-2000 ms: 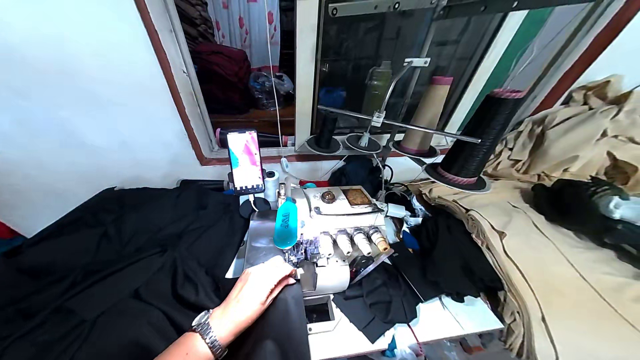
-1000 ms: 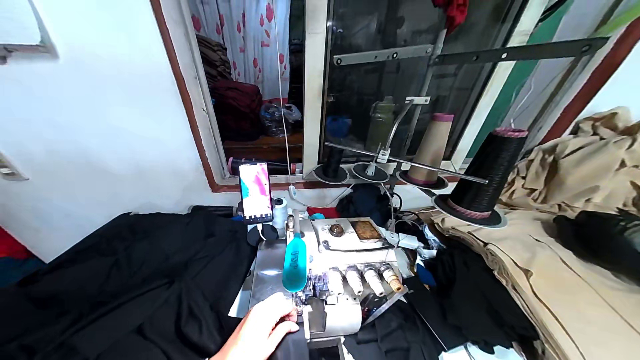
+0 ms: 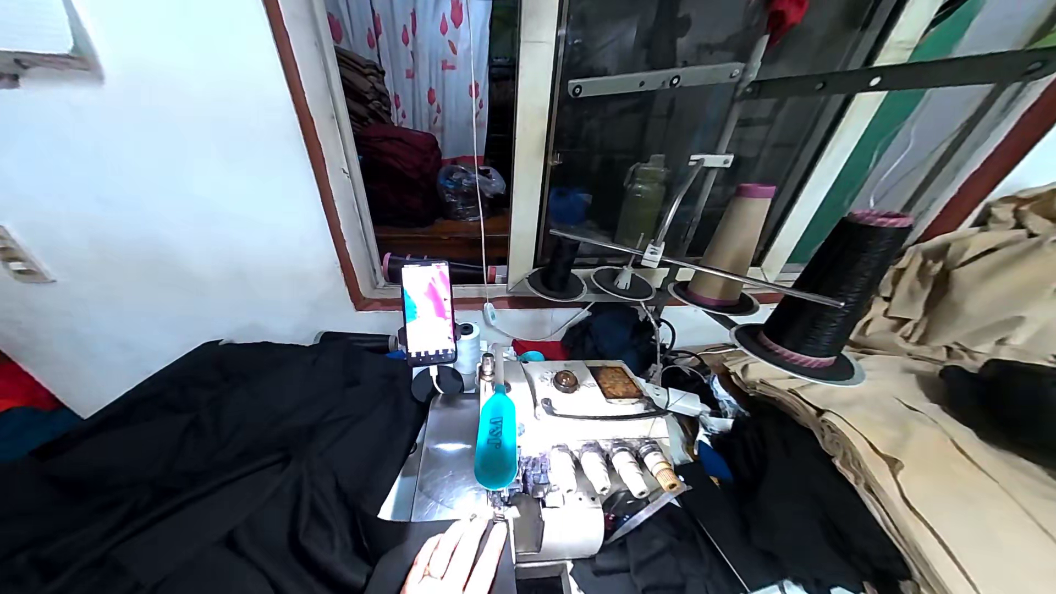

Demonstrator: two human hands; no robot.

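Observation:
At the bottom centre my left hand (image 3: 462, 554), with a ring on one finger, lies palm down on black fabric (image 3: 388, 549). Its extended fingertips touch near the needle area of an overlock sewing machine (image 3: 536, 412). The same dark cloth spreads in a large heap to the left. Over the machine's front hangs a turquoise plastic piece (image 3: 496, 445) bearing writing. White tension knobs (image 3: 594, 469), one of them tan, stand to its right. My right hand is out of view.
A smartphone (image 3: 429, 313) stands lit behind the machine. Thread cones, one black (image 3: 833, 289) and one tan (image 3: 734, 243), sit on the stand by the window. Beige cloth (image 3: 949, 445) is piled at the right, black cloth (image 3: 800, 503) beside the machine.
The view has tilted upward. The wristwatch and forearm seen two seconds ago are now out of frame. My left hand remains by the needle area, its fingers now laid out flatter.

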